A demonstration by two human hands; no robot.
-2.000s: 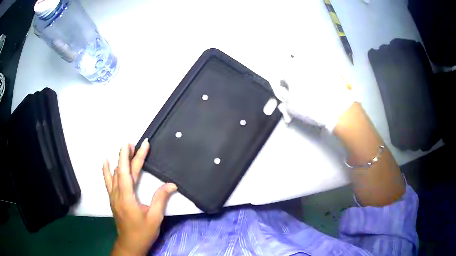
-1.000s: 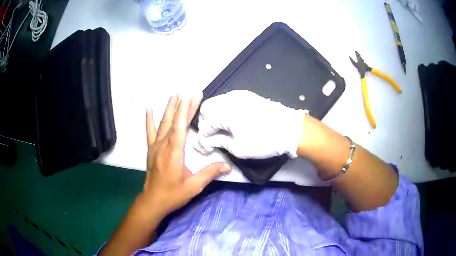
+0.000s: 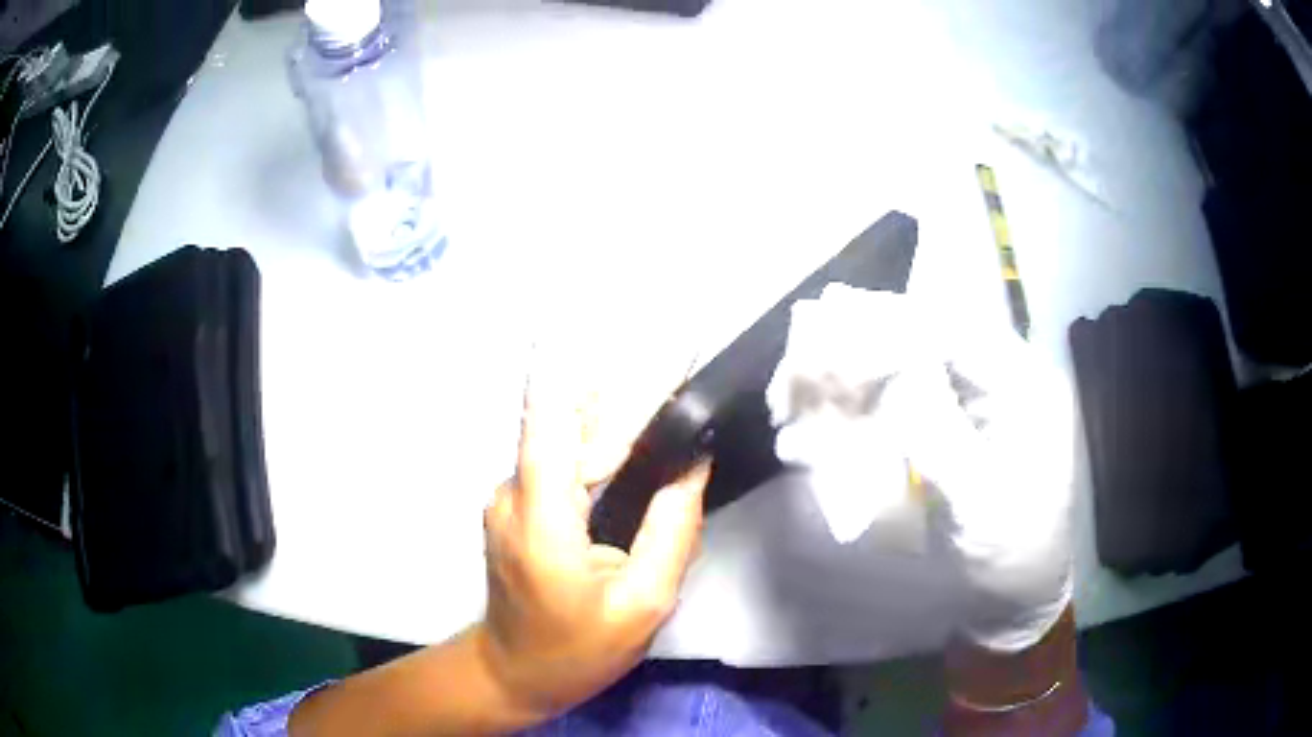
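Note:
A black tablet case (image 3: 748, 389) is tilted up on its edge above the white table, seen narrow and slanting. My bare left hand (image 3: 590, 562) grips its near-left end between thumb and fingers; the fingertips are washed out by glare. My right hand (image 3: 1000, 490), in a white glove, holds a crumpled white cloth (image 3: 849, 389) against or just in front of the case's right part. Glove and cloth blend together. A bit of yellow-orange handle (image 3: 917, 482) shows beside the glove; the rest of that tool is hidden.
A clear bottle with a white cap (image 3: 377, 159) stands at the back left. Black case stacks lie at left (image 3: 173, 425) and right (image 3: 1155, 432). A yellow-and-black stick (image 3: 1001, 245) and a whitish crumpled bundle (image 3: 1058, 151) lie at the back right. White coiled cord (image 3: 75, 173) is far left.
The case has gone from lying flat to tilted up on edge, held by my left hand. My gloved right hand has moved right, and the cloth now shows. The view has shifted.

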